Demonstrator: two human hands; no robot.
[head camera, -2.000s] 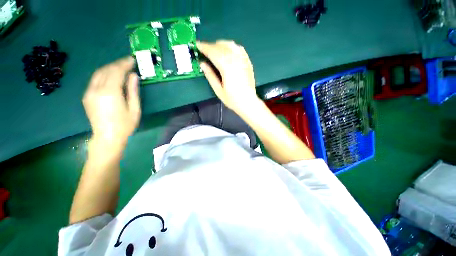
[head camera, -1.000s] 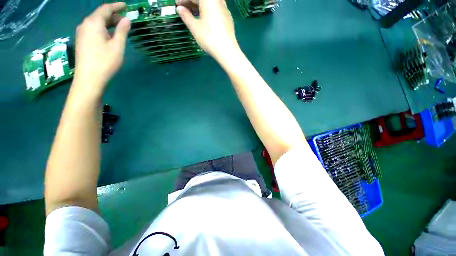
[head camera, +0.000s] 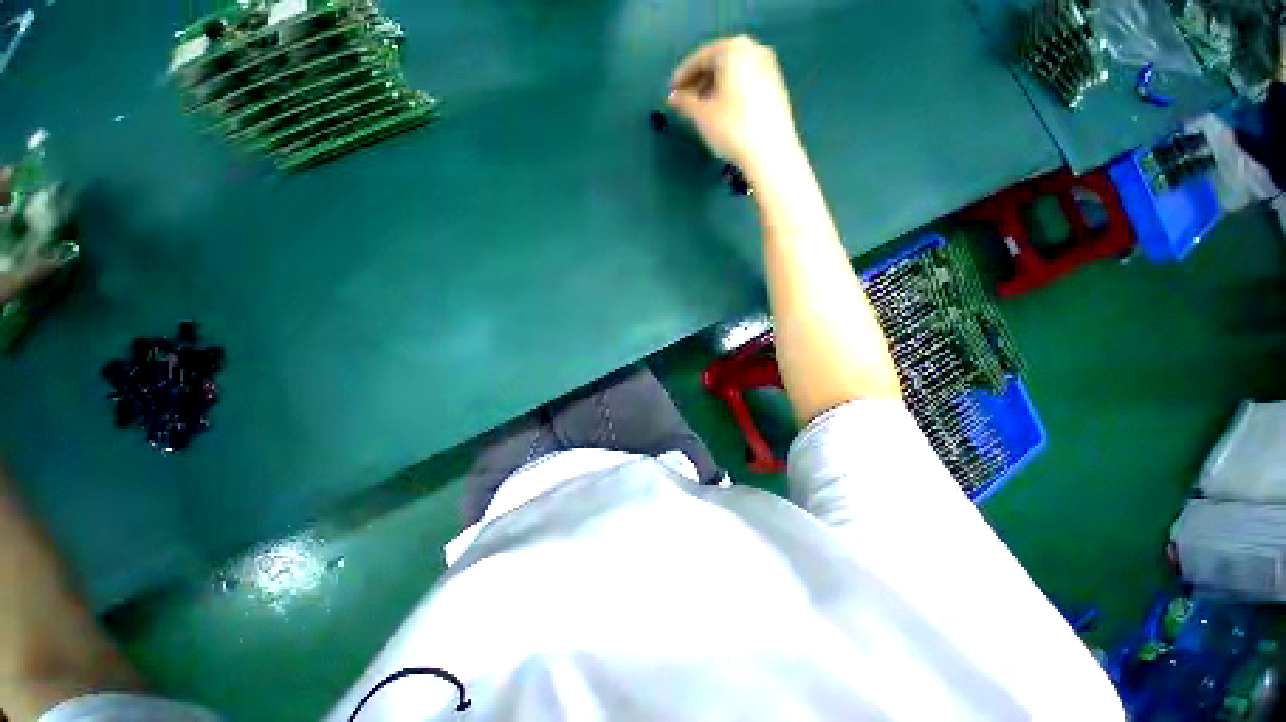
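Note:
A stack of green circuit board panels (head camera: 317, 85) stands on the dark green mat at the upper left. More green boards (head camera: 40, 233) show at the left edge. My left hand (head camera: 17, 268) is blurred and cut off by that edge; a bit of it shows against these boards, and its grip cannot be told. My right hand (head camera: 726, 96) is over the mat right of centre, fingers curled in, with the fingertips hidden. A small black component (head camera: 659, 121) lies just beside its fingers. Other black components (head camera: 736, 179) are partly hidden by my right wrist.
A larger pile of black components (head camera: 165, 385) lies on the left of the mat. Below the bench edge are a blue crate of upright boards (head camera: 1008, 430) and red stools (head camera: 1051, 233). More boards (head camera: 1061, 54) and clear plastic (head camera: 1145, 35) lie at the upper right.
My hands have left the panel stack: the left moved to the left edge, the right moved rightward to the small black parts. The view has shifted, and the stack now shows farther left.

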